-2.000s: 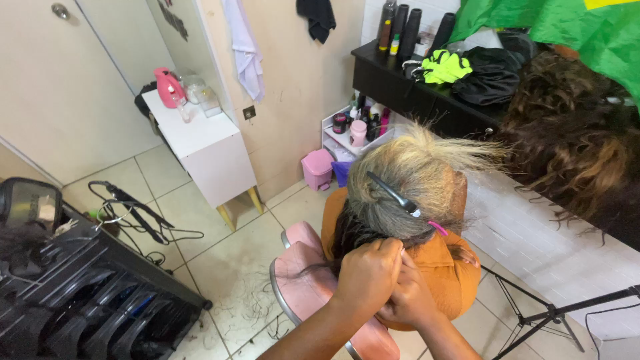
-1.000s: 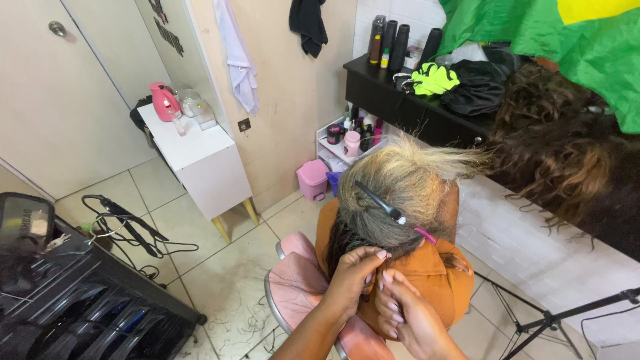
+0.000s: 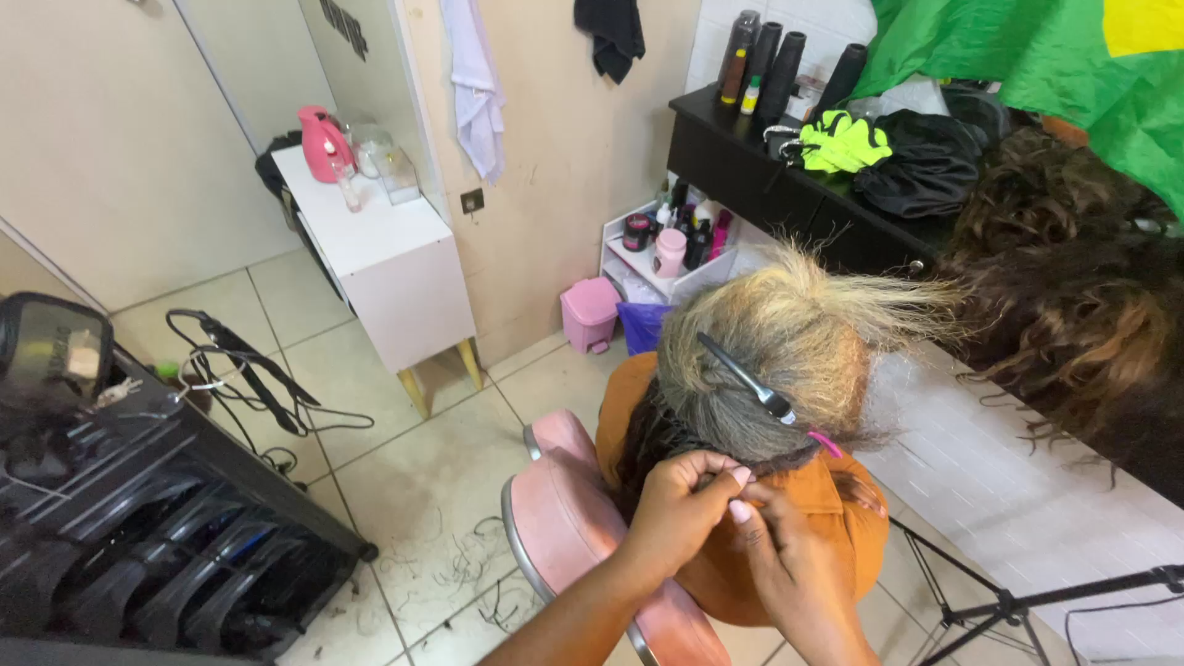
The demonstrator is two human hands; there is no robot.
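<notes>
A person in an orange top [image 3: 814,504] sits on a pink chair [image 3: 564,509], head bent and seen from above and behind. Their blond and grey hair [image 3: 740,324] is gathered upward, with a black hair clip [image 3: 747,379] across it and a pink clip [image 3: 825,444] near the nape. My left hand [image 3: 689,509] pinches at the lower edge of the hair, thumb and index finger together. Close against it, my right hand [image 3: 782,546] has its thumb and bent fingers at the same spot. The fine strands between my fingertips are too small to make out clearly.
A black shelf [image 3: 740,157] at the back right holds thread cones and neon gloves; long brown hair [image 3: 1064,268] lies beside them. A black trolley [image 3: 185,518] stands left, a tripod [image 3: 1008,606] lower right. Hair strands litter the tiled floor [image 3: 416,555].
Both hands remain at the nape. My fingertips, apart a second ago, have come together at the hair's lower edge.
</notes>
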